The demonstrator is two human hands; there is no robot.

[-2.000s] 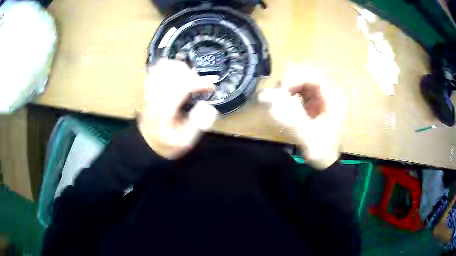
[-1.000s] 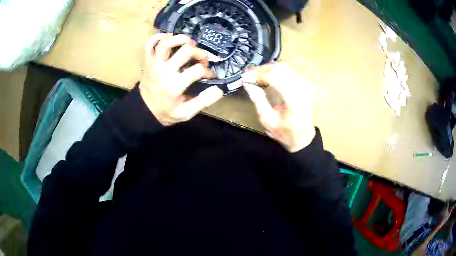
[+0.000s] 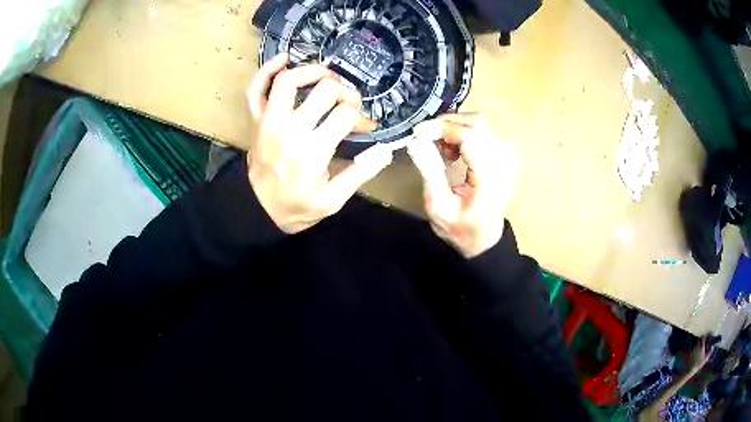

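A round black fan head (image 3: 420,58) lies face up on the tan bench at the top centre, with radial slots and pale digits on the display (image 3: 365,56) at its middle. My left hand (image 3: 309,148) rests on its lower left, fingers over the grille and thumb at the lower rim. My right hand (image 3: 461,177) is at the lower right rim, thumb and index finger pinched together around a small white strip (image 3: 401,143), which lies along the rim between both thumbs. The strip is partly hidden by the fingertips.
White strips (image 3: 639,140) lie scattered on the bench (image 3: 560,157) at right. Black units (image 3: 704,222) stand at the far right, near a thin green stick (image 3: 669,262). A wrapped bundle (image 3: 33,33) is upper left, a green crate (image 3: 41,206) below. A red stool (image 3: 605,346) and a person's arm (image 3: 683,383) are lower right.
The view has shifted and turned. My right hand came from beside the fan to its rim, and my left thumb has moved along the lower rim towards the right fingertips.
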